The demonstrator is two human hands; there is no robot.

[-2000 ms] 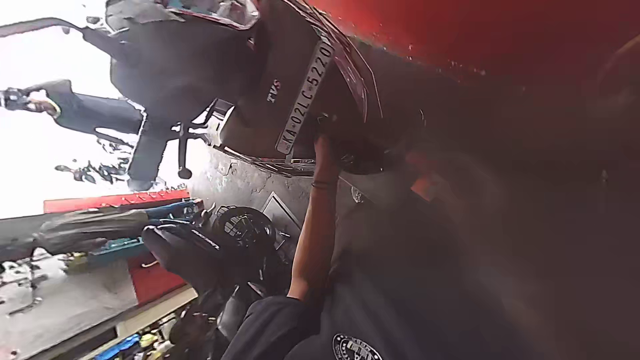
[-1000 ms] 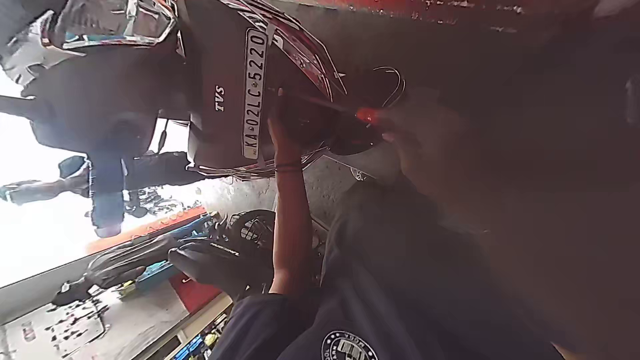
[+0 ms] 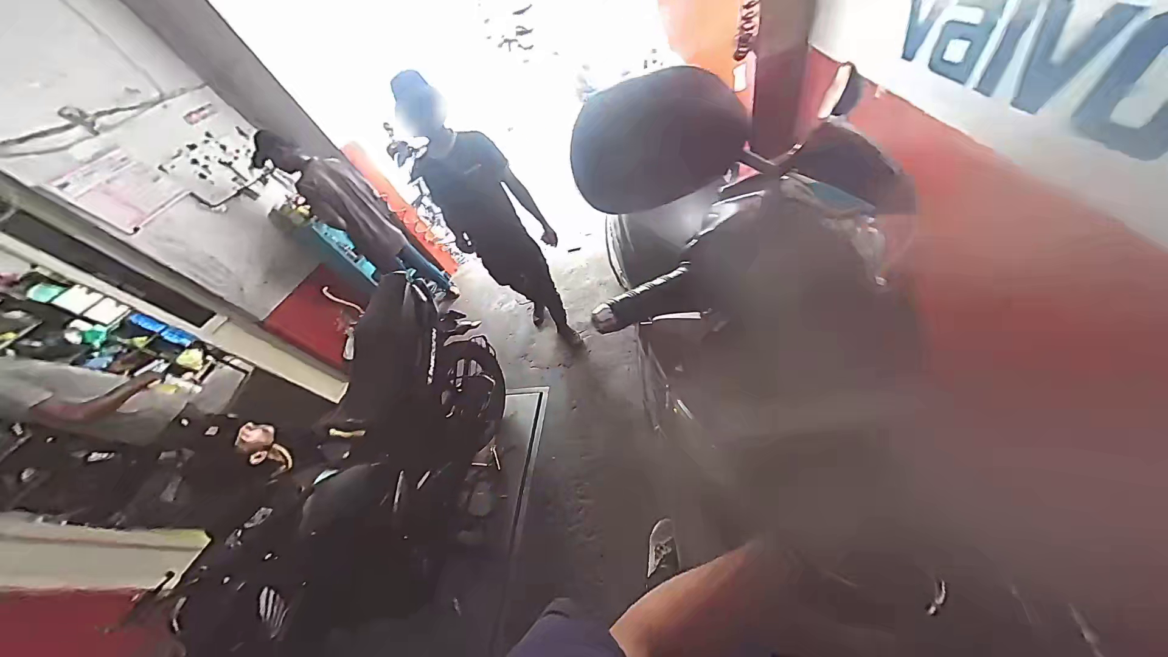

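A dark scooter (image 3: 785, 274) stands at the right, its lower part lost in haze and blur. A dark handlebar grip (image 3: 643, 301) juts out to its left, and a large dark rounded shape (image 3: 662, 137) is above it. My bare forearm (image 3: 684, 598) comes up from the bottom edge beside the scooter, with a dark sleeve (image 3: 566, 630) at its lower end. Neither of my hands can be made out, so what they hold or touch does not show.
Dark two-wheelers (image 3: 392, 365) are parked at the left. A person in dark clothes (image 3: 484, 201) is on the floor between the vehicles, and another person (image 3: 342, 201) is by the left wall. A shoe (image 3: 662, 547) shows near the bottom. A red and white wall (image 3: 1031, 210) borders the right.
The view has swung up from the scooter's number plate toward the bright doorway. Both hands, one at the plate and one by a red-orange object, have dropped from sight.
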